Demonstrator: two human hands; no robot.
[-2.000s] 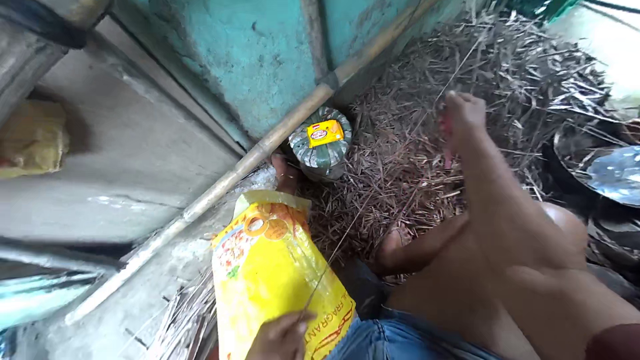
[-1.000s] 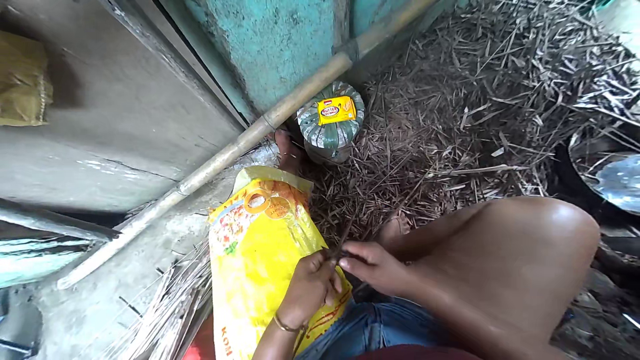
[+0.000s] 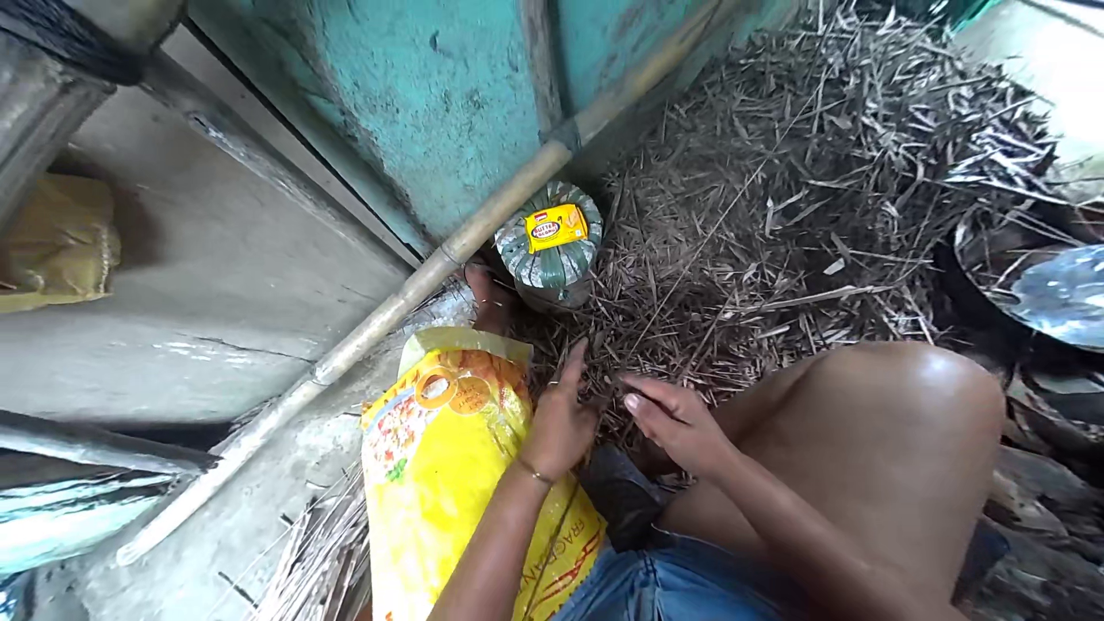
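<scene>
My left hand [image 3: 562, 423], with a thin bangle at the wrist, is over the right edge of a yellow printed sack [image 3: 440, 509] that lies across my leg; its index finger points forward. Across a small gap, my right hand [image 3: 677, 423] has thumb and index finger near each other; whether a fine strand is between them cannot be told. A thin dark line runs down over the sack below my left hand. Past both hands stands a round container [image 3: 556, 280] wrapped in green and whitish plastic, with a yellow biscuit packet [image 3: 556, 228] on top.
Dry leaves and straw [image 3: 759, 207] cover the ground ahead and right. A bamboo pole [image 3: 371, 332] slants along the turquoise wall [image 3: 423, 95]. At right is a dark round pan [image 3: 983, 285] with a shiny sheet in it. Thin dry sticks [image 3: 315, 561] lie left of the sack.
Two seconds ago my right hand was raised far forward with a thin line near it; one second ago both hands were together over my lap. Now they are apart and a little farther forward.
</scene>
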